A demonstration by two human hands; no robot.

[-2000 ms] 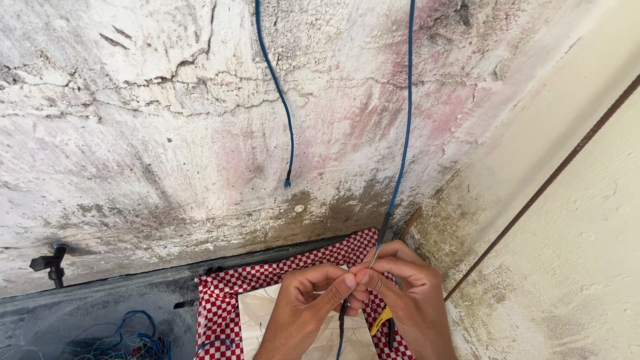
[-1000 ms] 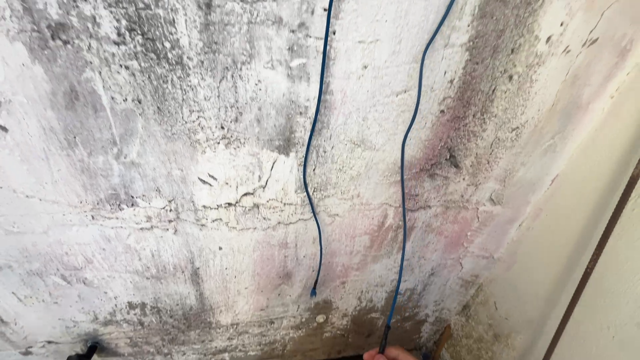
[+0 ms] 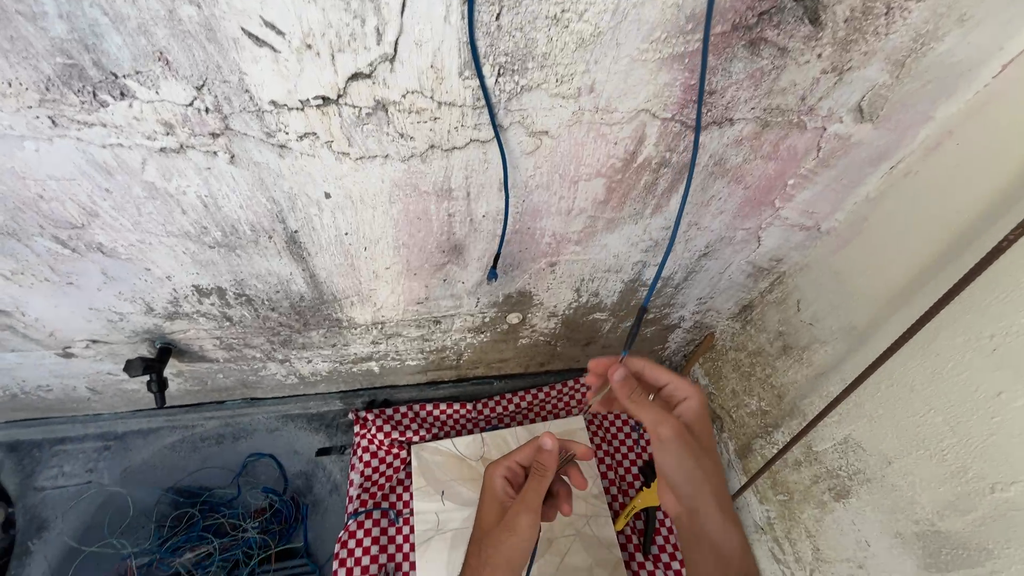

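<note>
My right hand (image 3: 652, 396) pinches the lower end of a blue cable (image 3: 686, 192) that hangs along the wall; dark wrapping covers the cable just above my fingers, and thin wires show below them. Lower and to the left, my left hand (image 3: 532, 480) holds the thin wire ends of another cable (image 3: 534, 552), which runs down below the palm. The two hands are apart. A second blue cable (image 3: 502, 160) hangs free, its end dark and bent. Yellow-and-black hand tool (image 3: 638, 506), partly hidden by my right forearm, lies on a red-and-white checked cloth (image 3: 376, 456).
A cream marbled tile (image 3: 448, 512) lies on the cloth beneath my hands. Tangled wires (image 3: 232, 512) fill the grey basin (image 3: 72, 456) at left, under a black tap (image 3: 152, 372). A rusty steel bar (image 3: 880, 368) slants across the right wall.
Two seconds ago both hands met at the wires; now they are apart, the left lower and to the left. The view tilted up a second ago and has come back down.
</note>
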